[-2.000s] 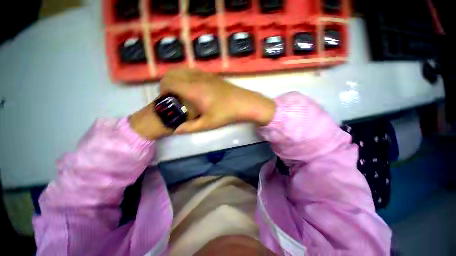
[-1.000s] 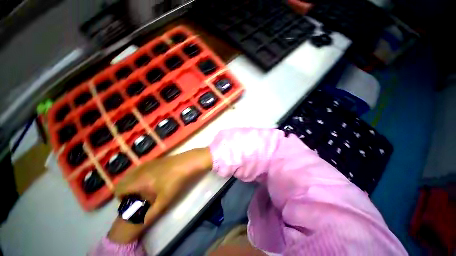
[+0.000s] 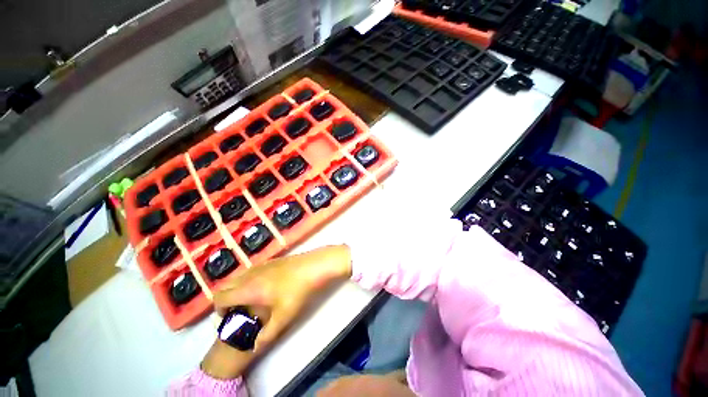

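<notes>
A black smartwatch unit rests against the back of my left wrist, its glossy face showing a white glare patch. My right hand reaches across from the right, with its thumb and fingers around the unit's edges, pressing it there. My left hand is mostly hidden under the right hand and the unit; only its wrist area shows, so its fingers cannot be seen. Just beyond the hands, the red-orange foam tray holds many black units face down, with one empty pocket at the upper right. Thin beige strips cross it.
A black blister tray lies beyond the orange tray. More dark trays are at the far right. Another dark tray with units stands low at my right. Pens and a green object are at the left. A calculator-like device is at the back.
The view has swung right and up, bringing the far trays into sight. Red marks on the unit's face earlier have given way to white glare. Both hands keep the same hold.
</notes>
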